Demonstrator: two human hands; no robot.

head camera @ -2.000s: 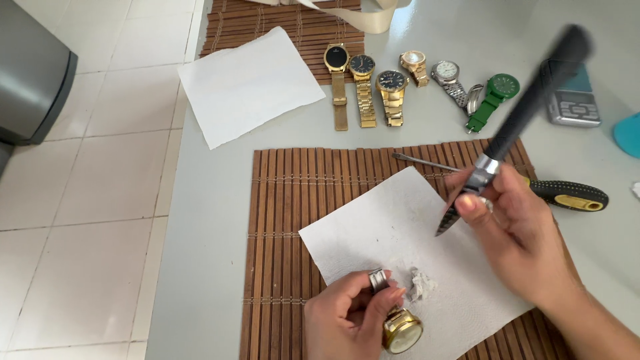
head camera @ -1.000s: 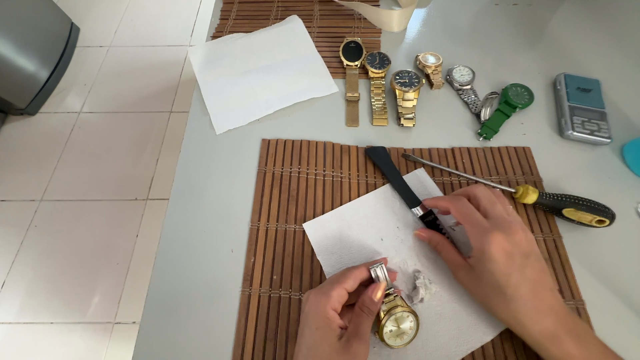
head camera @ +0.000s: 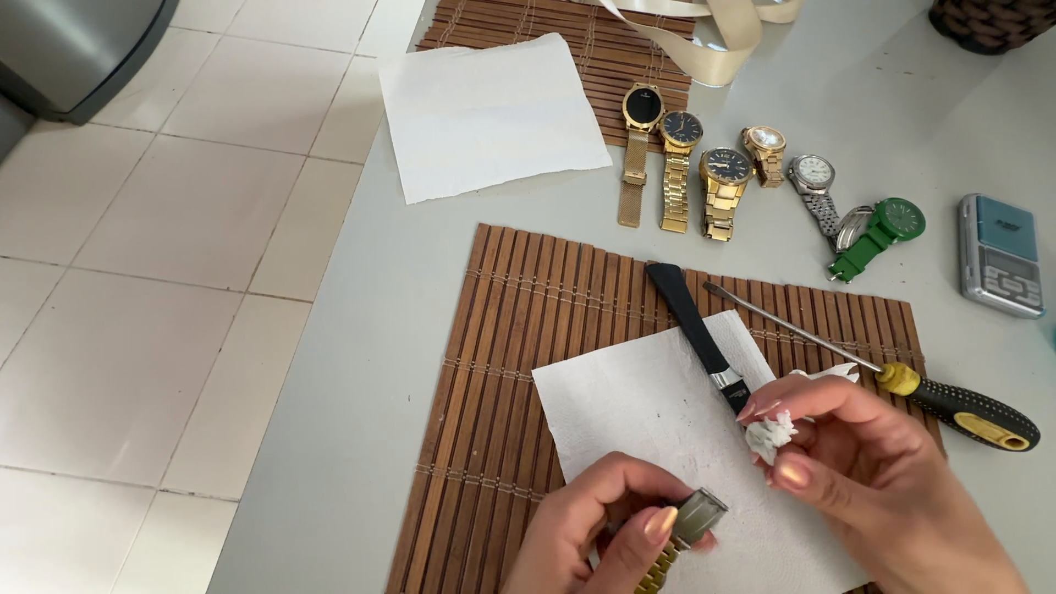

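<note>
My left hand (head camera: 615,520) grips a gold-toned metal wristwatch bracelet (head camera: 657,571) by its silvery clasp (head camera: 700,513); the watch case is out of sight. Between the fingertips of my right hand (head camera: 862,470) is a small crumpled wad of white paper (head camera: 770,435). Under both hands lies a white paper towel (head camera: 635,396) with dark specks, on a brown bamboo mat (head camera: 487,346). A black-handled knife (head camera: 693,322) rests across towel and mat, its blade end hidden by my right hand. A flathead screwdriver (head camera: 949,404) with a black and yellow handle lies beyond that hand.
Several wristwatches, gold (head camera: 726,194), silver (head camera: 813,177) and green (head camera: 887,231), lie in a row beyond the mat. At right is a pocket scale (head camera: 1000,256). Another paper sheet (head camera: 495,115), a second bamboo mat (head camera: 462,21) and a cream ribbon (head camera: 726,41) are at the back.
My right hand has let go of the knife, which it held raised at first and then lowered onto the towel. It now holds the paper wad, which lay on the towel beside the watch.
</note>
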